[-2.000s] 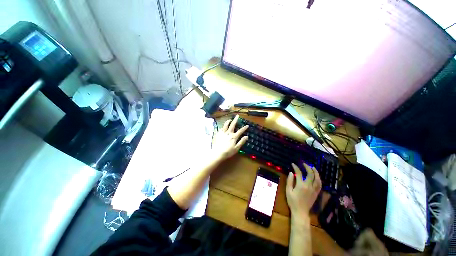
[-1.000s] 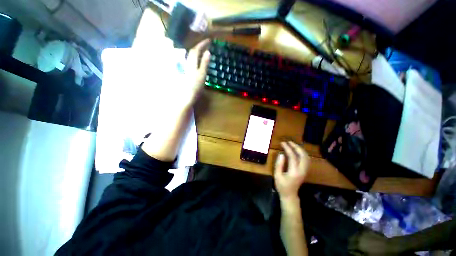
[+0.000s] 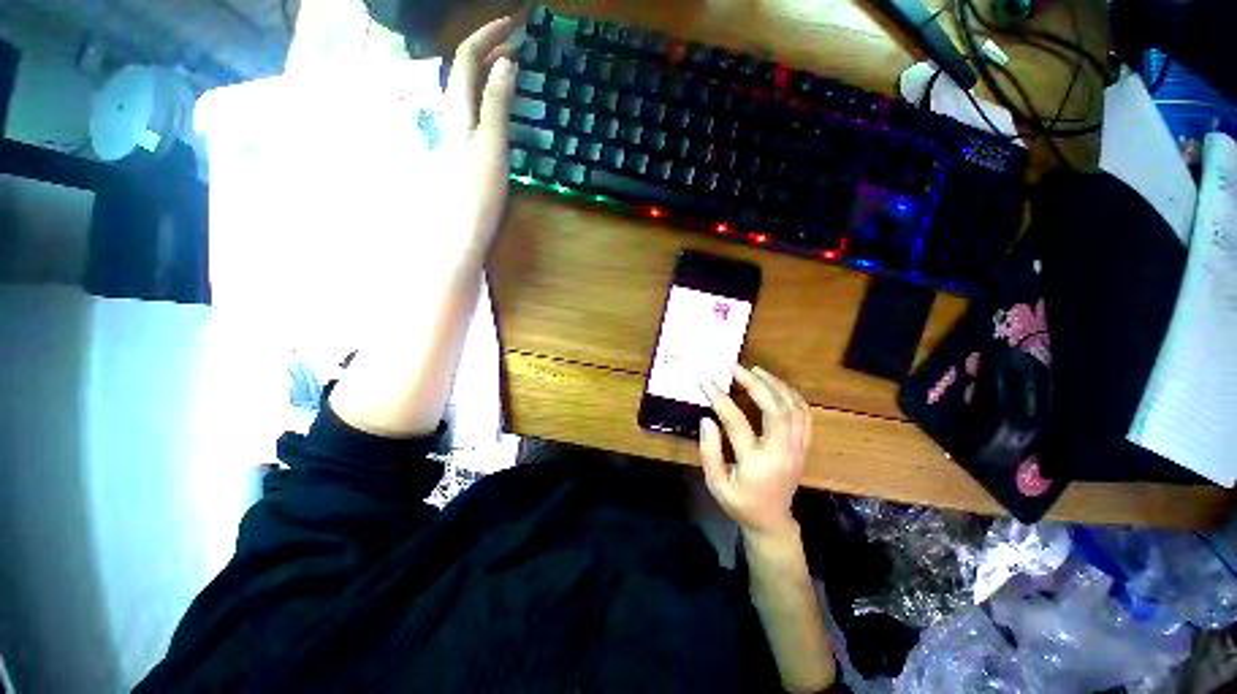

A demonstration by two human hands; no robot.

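A smartphone (image 3: 700,342) with a black edge and a lit white screen lies on the desk in front of the backlit keyboard (image 3: 760,149). My right hand (image 3: 760,447) is at the phone's lower right, fingers apart, with fingertips over the screen's lower edge; it grips nothing. My left hand (image 3: 480,149) is at the keyboard's left end, over the overexposed white papers (image 3: 326,244). Its fingers are slightly apart and hold nothing visible. Glare washes out part of the left hand and forearm.
A small black flat item (image 3: 887,327) lies right of the phone. A black mouse (image 3: 1015,393) is on the black mouse pad (image 3: 1106,312) with pink prints. Handwritten sheets (image 3: 1201,366) lie at the right edge. Cables (image 3: 1038,82) tangle behind the keyboard. Clear plastic bags (image 3: 1072,610) are below the desk edge.
The view has tilted down and closer. My right hand has left the keyboard and come to the phone's screen. My left hand has shifted off the keys to the keyboard's left end.
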